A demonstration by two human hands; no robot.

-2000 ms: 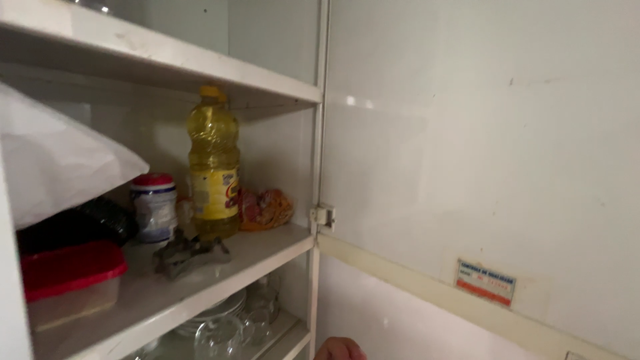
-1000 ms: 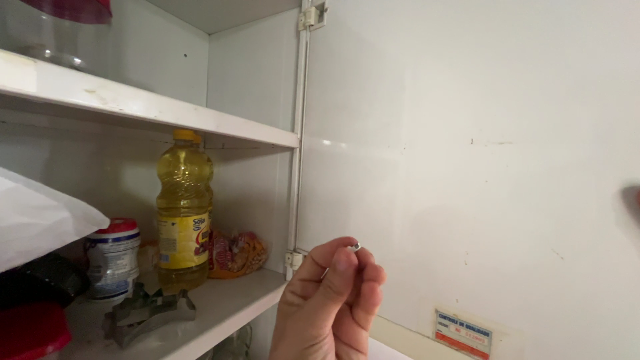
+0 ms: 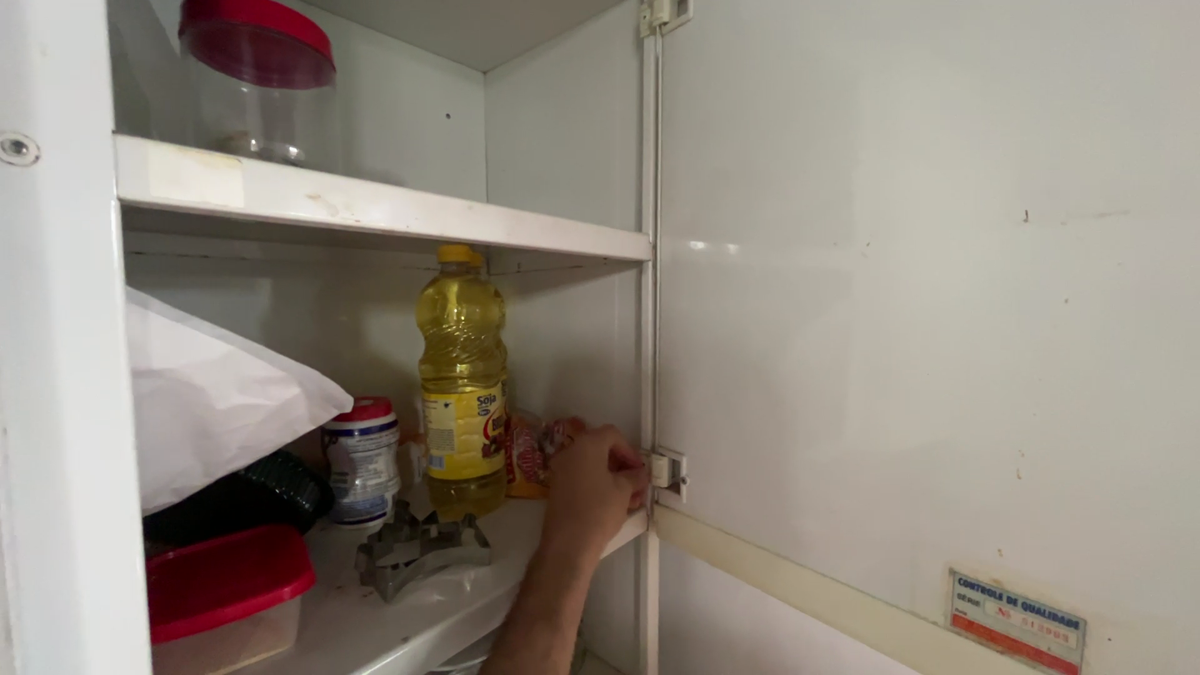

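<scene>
My left hand [image 3: 595, 483] reaches into the cupboard from below, its fingers curled beside the lower door hinge [image 3: 669, 472] at the right side wall. Whether the fingertips hold anything is hidden. Just left of and behind the hand lies an orange printed plastic packet [image 3: 527, 459]. Bottles of yellow soybean oil [image 3: 461, 375] stand upright to its left. In front of them, metal cookie cutters [image 3: 422, 550] rest on the shelf. The upper door hinge [image 3: 664, 14] shows at the top. My right hand is not in view.
The open white cupboard door [image 3: 891, 281] fills the right side. A white jar with a red lid [image 3: 361, 464], a red-lidded plastic container [image 3: 230, 586] and a jutting white bag [image 3: 220, 398] are at left. Above, a shelf edge [image 3: 394, 206] holds a clear jar [image 3: 267, 103].
My left hand, which held a small metal piece up in front of the door a second ago, has moved in beside the lower hinge. The sliver of a hand at the right edge has gone from view.
</scene>
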